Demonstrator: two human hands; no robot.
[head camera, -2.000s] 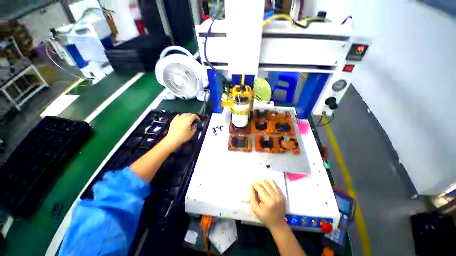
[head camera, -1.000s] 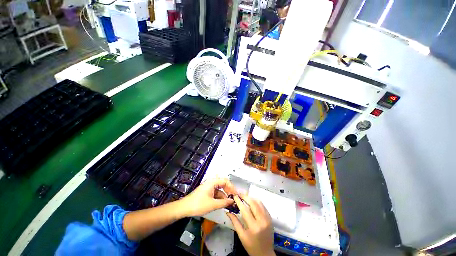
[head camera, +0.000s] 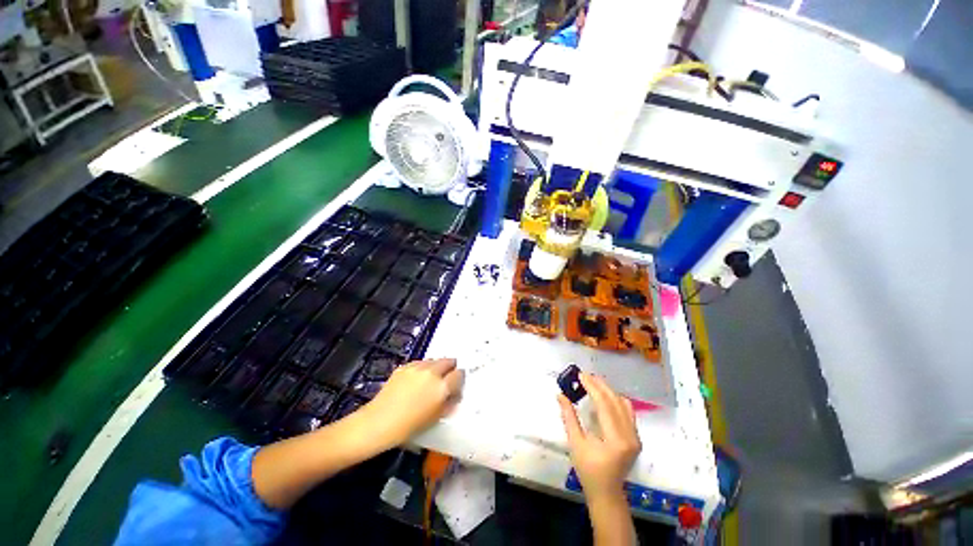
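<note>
A small black squarish housing (head camera: 572, 383) is held between the thumb and fingertips of my right hand (head camera: 605, 432), a little in front of the jigs. My left hand (head camera: 417, 399) rests at the left front edge of the white machine bed (head camera: 485, 411), fingers curled; whether it holds anything cannot be told. The orange-brown jigs (head camera: 590, 326) stand in rows on a grey plate beyond my right hand. Some have dark cut-outs or parts in them. The machine head (head camera: 557, 229), with its white nozzle, is over the back left jig.
A large black blister tray (head camera: 331, 309) lies left of the bed. Another tray stack (head camera: 91, 256) is farther left. A white fan (head camera: 425, 144) stands behind the tray. The gantry (head camera: 704, 149) crosses above. A red knob (head camera: 689, 516) is on the bed's front edge. Dark specks (head camera: 487, 274) lie left of the jigs.
My hands were together around the small black part; now they are apart. My right hand has moved right and forward with the housing, and my left has moved slightly left. The view has shifted slightly.
</note>
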